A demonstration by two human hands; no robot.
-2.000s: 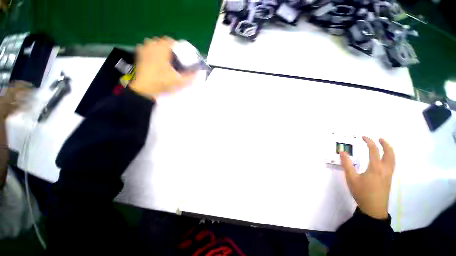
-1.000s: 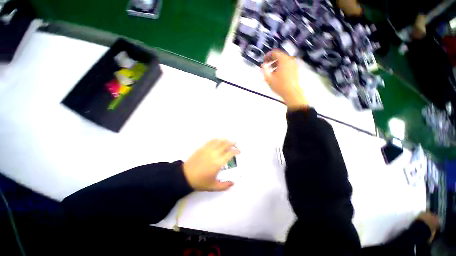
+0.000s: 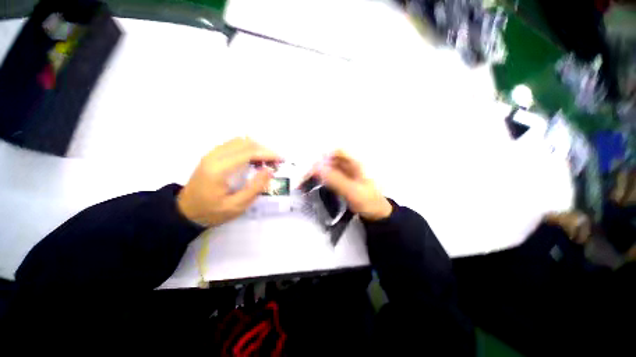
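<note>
A white front housing lies on the white table in front of me, with green showing in its opening. My left hand is around its left side, thumb and fingers on it. A black base unit with a white outline is tilted at the housing's right side. My right hand holds it at its upper edge with the fingertips. The picture is blurred, and whether a cable joins the two parts cannot be told.
A black open box with small coloured items stands at the left. A blurred pile of base units lies at the upper right. A small black object sits at the right. Another person's hand shows at the right edge of the table.
My right hand has come back from the pile with a black base unit, down beside the housing. My left hand stays at the housing. The view has shifted, with the box now further left.
</note>
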